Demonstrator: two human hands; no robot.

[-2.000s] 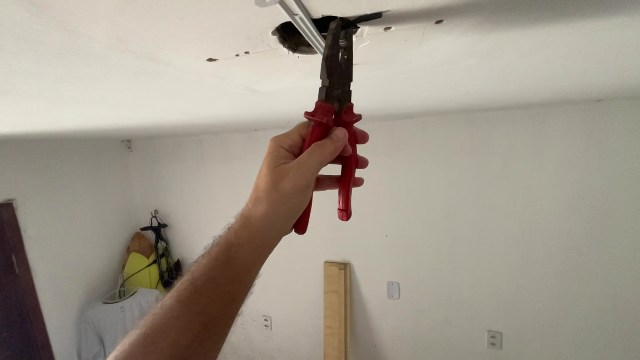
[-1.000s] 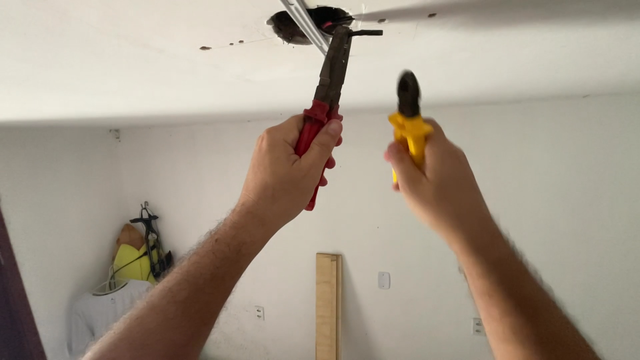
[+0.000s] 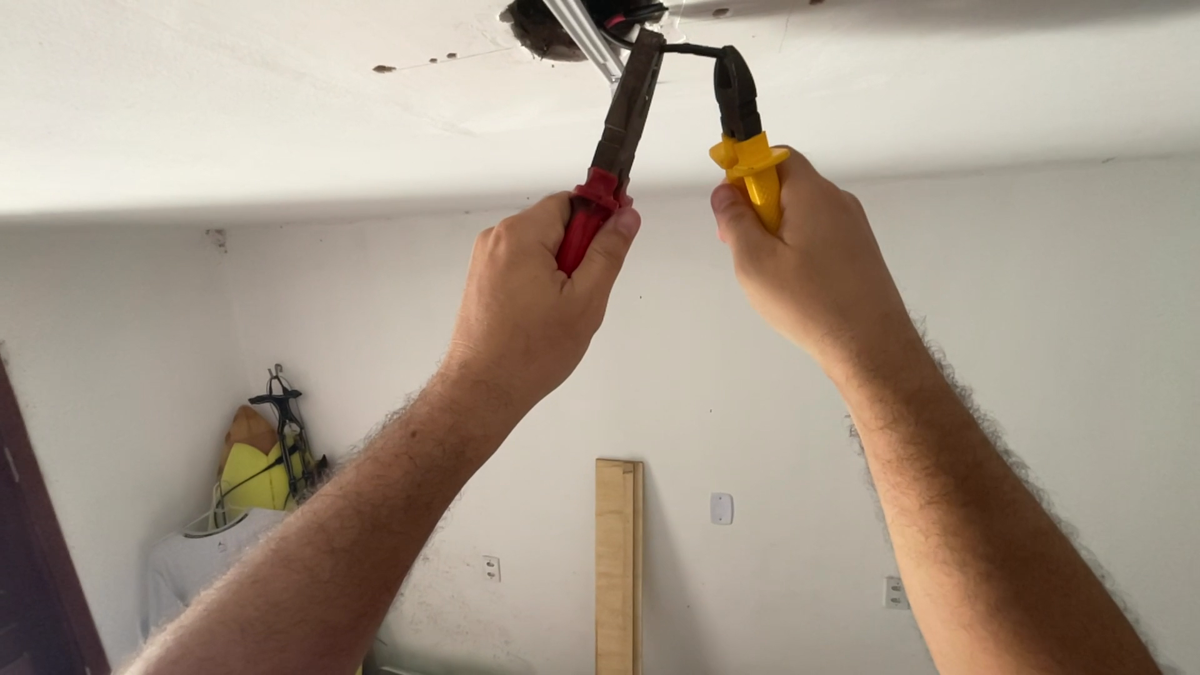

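Observation:
My left hand (image 3: pixel 548 281) is closed around red-handled pliers (image 3: pixel 628 112), whose dark jaws point up beside a ceiling hole (image 3: pixel 548 28). A black wire (image 3: pixel 692 49) runs from those jaws to the right. Its far end meets the dark jaws of yellow-handled cutting pliers (image 3: pixel 741 103), gripped in my right hand (image 3: pixel 811 253). Whether those jaws are fully closed on the wire cannot be told. A light metal strip (image 3: pixel 586 37) comes down at a slant out of the hole, its lower end behind the red-handled pliers. More wires (image 3: pixel 633 17), one reddish, show inside the hole.
Wooden boards (image 3: pixel 617 562) lean upright against the far wall, near a white wall plate (image 3: pixel 721 508) and outlets (image 3: pixel 492 568). A grey shirt (image 3: pixel 211 553) and a yellow item (image 3: pixel 258 478) hang in the left corner. Dark door frame (image 3: pixel 47 525) at far left.
My right hand, out of view two seconds ago, has come in with the yellow-handled pliers and moved up to the wire's end. The red-handled pliers' handles, spread two seconds ago, are now together.

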